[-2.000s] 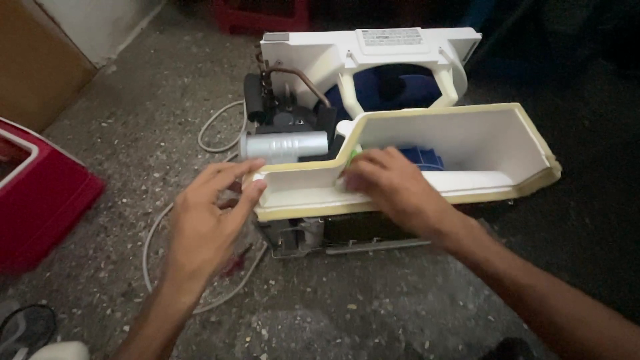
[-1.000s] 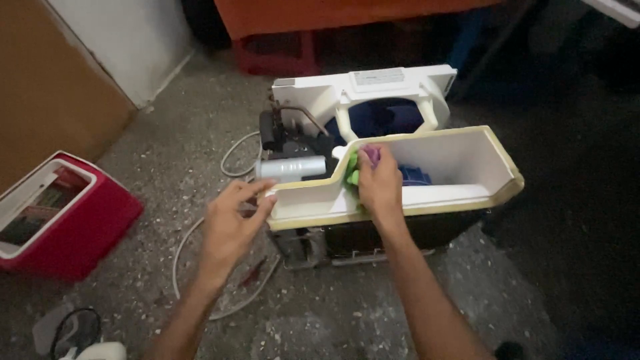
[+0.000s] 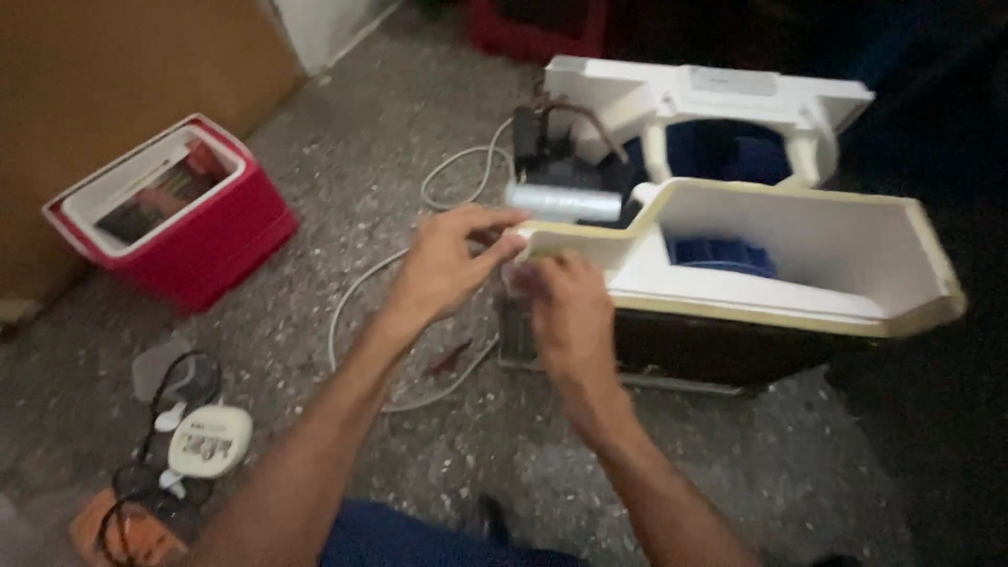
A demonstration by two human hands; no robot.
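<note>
An opened window air conditioner stands on the floor, with a white foam housing [image 3: 756, 291] edged in yellowish foam at its front. Inside that housing a blue blower wheel [image 3: 720, 256] shows. My left hand [image 3: 449, 268] pinches the housing's left corner between thumb and fingers. Just beside it, my right hand [image 3: 563, 291] is bent over the inner left end; something greenish shows faintly at its fingers, too blurred to name. Behind my hands lie a silver cylindrical capacitor [image 3: 563, 202], a bent copper pipe [image 3: 591, 118] and the white rear shroud [image 3: 732, 83].
A red cooler box [image 3: 213, 244] holding tools stands at the left. A pale cable [image 3: 346, 299] loops over the speckled floor beside the unit. At the lower left are a round cream device [image 3: 210, 441], black cords and an orange object [image 3: 126, 528]. A red stool [image 3: 539, 27] is behind.
My right hand has moved left, from the middle of the housing to its left end beside my left hand. One second ago it held a green and purple thing. My left hand stays at the corner.
</note>
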